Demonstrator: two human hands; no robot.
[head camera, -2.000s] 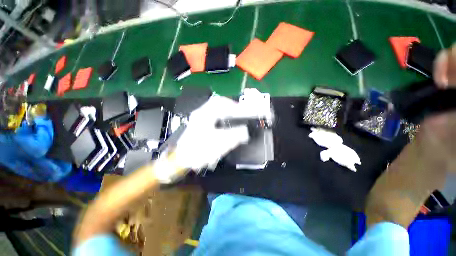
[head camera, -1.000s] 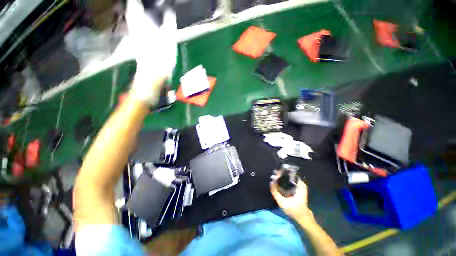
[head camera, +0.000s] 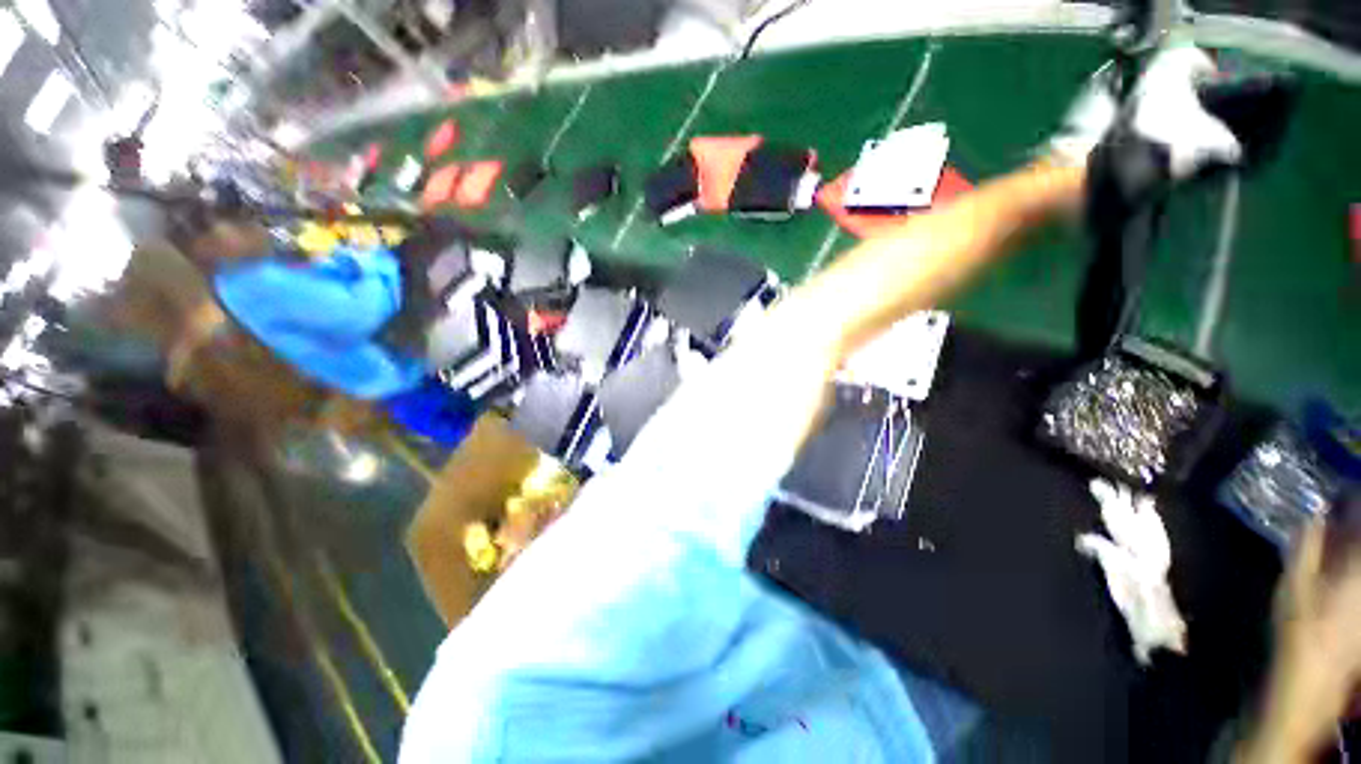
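My left hand (head camera: 1184, 114), in a white glove, is stretched over the green belt at upper right. A long black upright object (head camera: 1119, 239) crosses it, and another dark shape (head camera: 1257, 111) lies beside its fingers. Blur hides whether it grips either. My right hand (head camera: 1321, 605) is a blurred part at the lower right edge; its fingers and anything in them cannot be made out. Stacked grey-black units (head camera: 839, 460) lie on the black bench, with a pale plate (head camera: 914, 355) behind them, partly covered by my left arm.
A black bin of shiny pieces (head camera: 1122, 418), a blue bin (head camera: 1281, 481) and a crumpled white glove (head camera: 1137, 575) are at right. The belt (head camera: 985, 105) carries orange pads, black units and a white square (head camera: 899, 166). More units (head camera: 639, 400), an open carton (head camera: 448, 515) and a blue-sleeved person (head camera: 321, 306) are left.
The view has swung, so the bench items sit further right. My left arm now crosses the stacks towards upper right. My right hand, earlier holding a dark object, is now mostly out of view.
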